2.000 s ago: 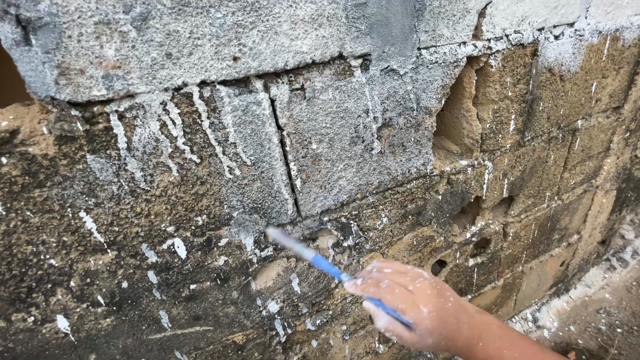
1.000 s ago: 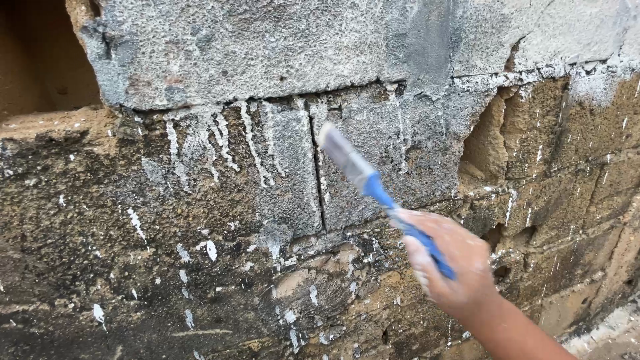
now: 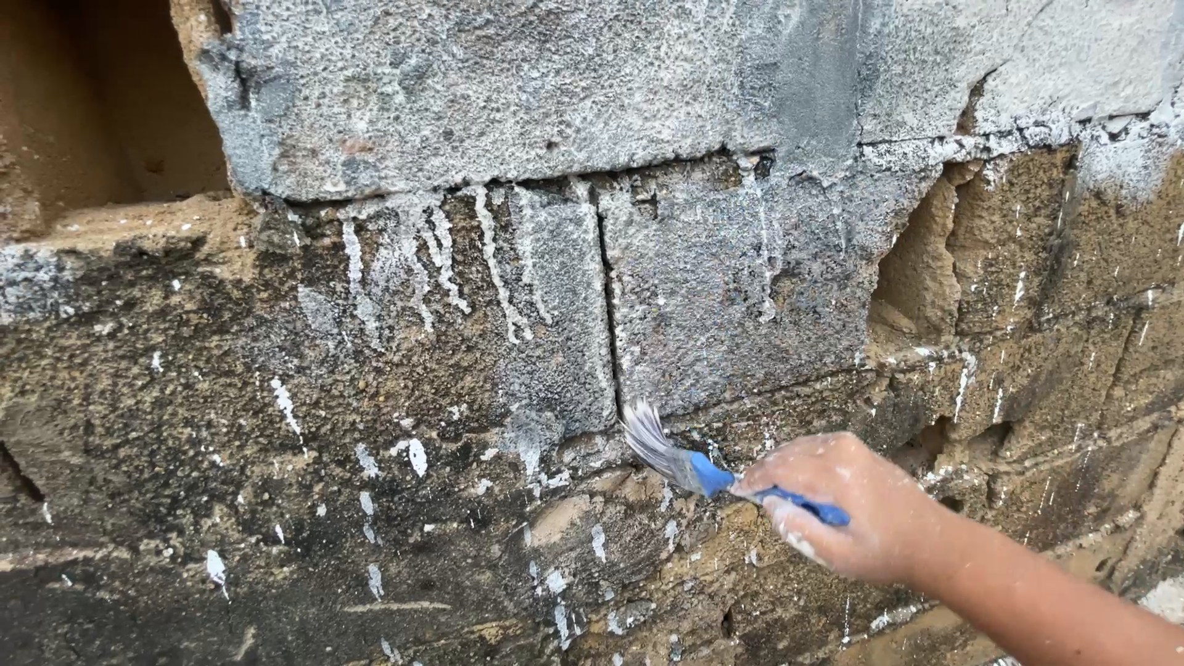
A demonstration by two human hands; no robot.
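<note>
A blue-handled paintbrush [image 3: 708, 474] is gripped in my right hand [image 3: 842, 509], whose fingers and wrist are speckled with white paint. The brush's bristles, pale and splayed, meet the block wall [image 3: 740, 296] at the lower end of a dark vertical joint [image 3: 608, 305]. Thin greyish-white paint covers the blocks on both sides of that joint. Drips of white paint [image 3: 497, 268] run down the wall to the left of it. My left hand is out of view.
At the upper left a block is broken through, leaving a deep cavity [image 3: 111, 102]. A smaller broken hollow [image 3: 918, 264] lies right of the painted blocks. Bare, rough brown blocks [image 3: 185, 398] with white spatters run along the lower wall.
The right hand rose with the brush to the upper part of the vertical joint, then came down to its lower end. The view has shifted left and nearer.
</note>
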